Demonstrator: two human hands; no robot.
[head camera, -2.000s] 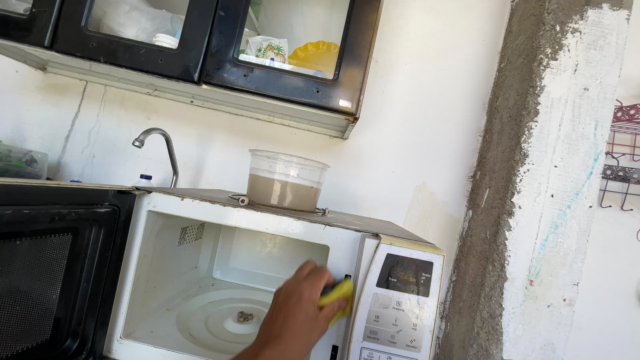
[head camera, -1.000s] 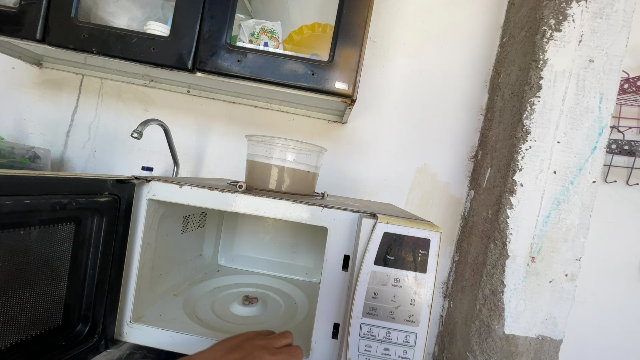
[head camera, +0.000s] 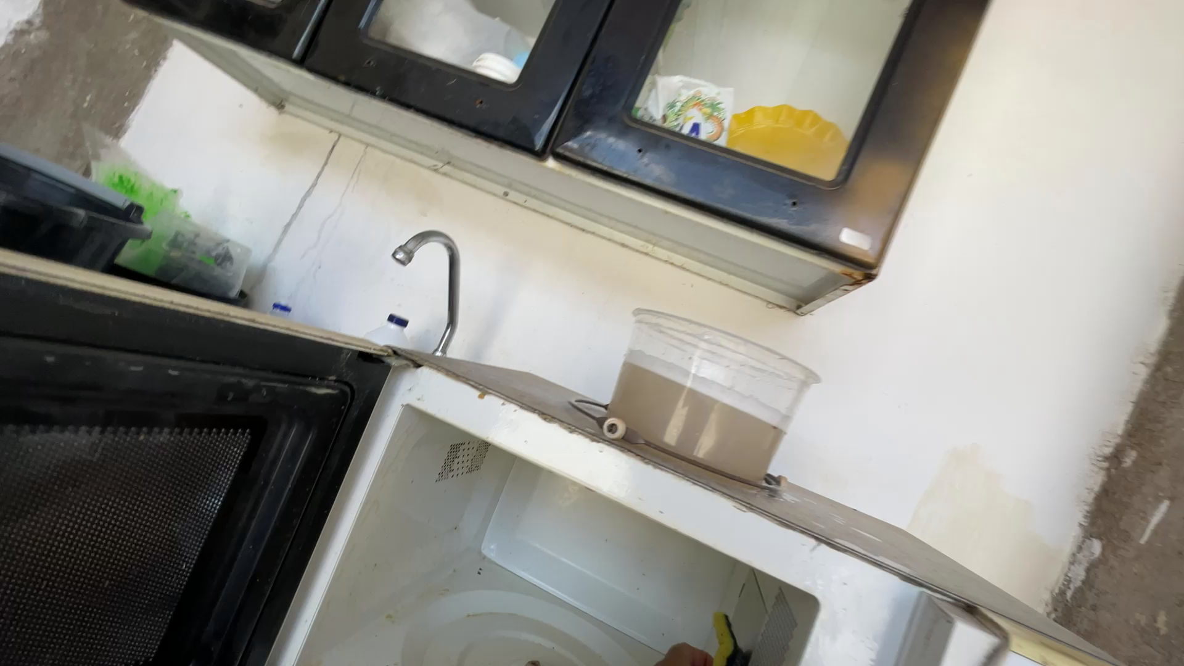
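Observation:
At the bottom edge, my left hand (head camera: 684, 656) is only partly visible, inside the white cavity of a microwave oven (head camera: 573, 495). It holds a yellow sponge (head camera: 722, 636) with a dark side, close to the cavity's right inner wall. Most of the hand is cut off by the frame. Below and to the left lies the round turntable (head camera: 490, 620), also partly cut off. The black microwave door (head camera: 305, 444) hangs open at the left. My right hand is out of view.
A clear plastic tub (head camera: 698, 416) of cloudy brownish liquid stands on the microwave, beside a thin cable or rod (head camera: 666, 451). Behind are a curved metal faucet (head camera: 453, 277) and a blue-capped bottle (head camera: 390, 330). Black-framed wall cabinets (head camera: 721, 194) hang above; a black bin (head camera: 65, 213) is left.
My left hand was at the microwave's front right with the sponge, then low before the opening; now it is inside the cavity. The view has tilted and come closer.

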